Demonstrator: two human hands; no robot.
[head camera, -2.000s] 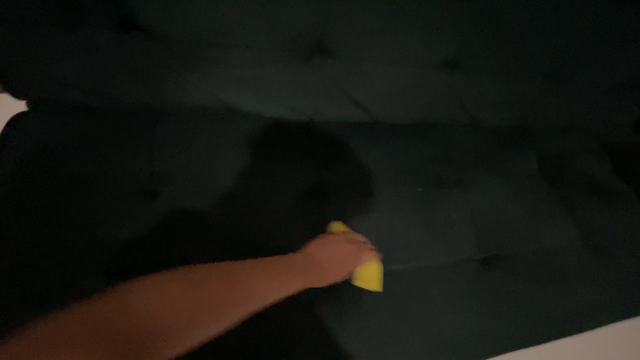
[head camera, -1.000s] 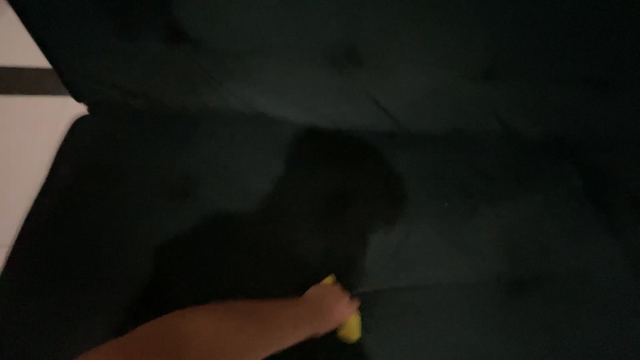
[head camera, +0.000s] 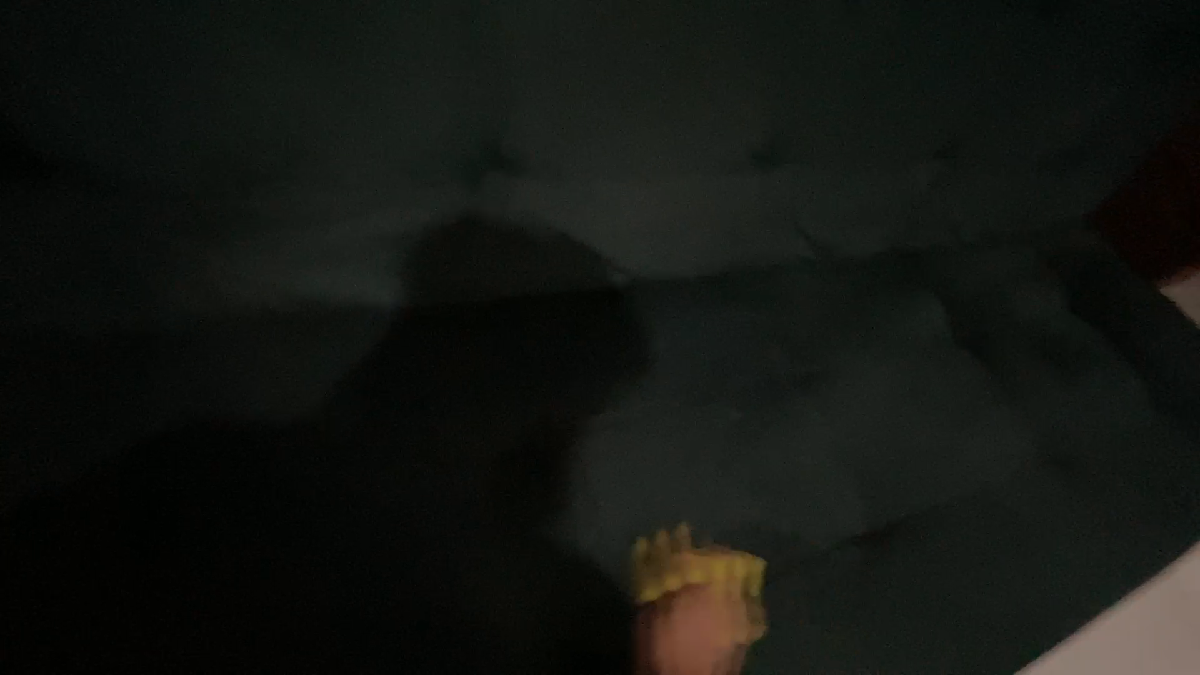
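Observation:
My left hand is low in the head view, a little right of the middle, and blurred. It is closed on a yellow thing, a cloth or a sponge; the blur does not settle which. The yellow thing shows around and above the fingers, against the dark, tufted seat of an upholstered sofa. Whether it touches the fabric cannot be told. My right hand is out of view.
The sofa's tufted backrest rises behind the seat. A dark shadow covers the left and middle. A pale surface shows beyond the seat's front edge at lower right, and a dark red thing at the right edge.
The view has swung to the right since one second ago. My left hand still holds the yellow thing, and less of the forearm is in view.

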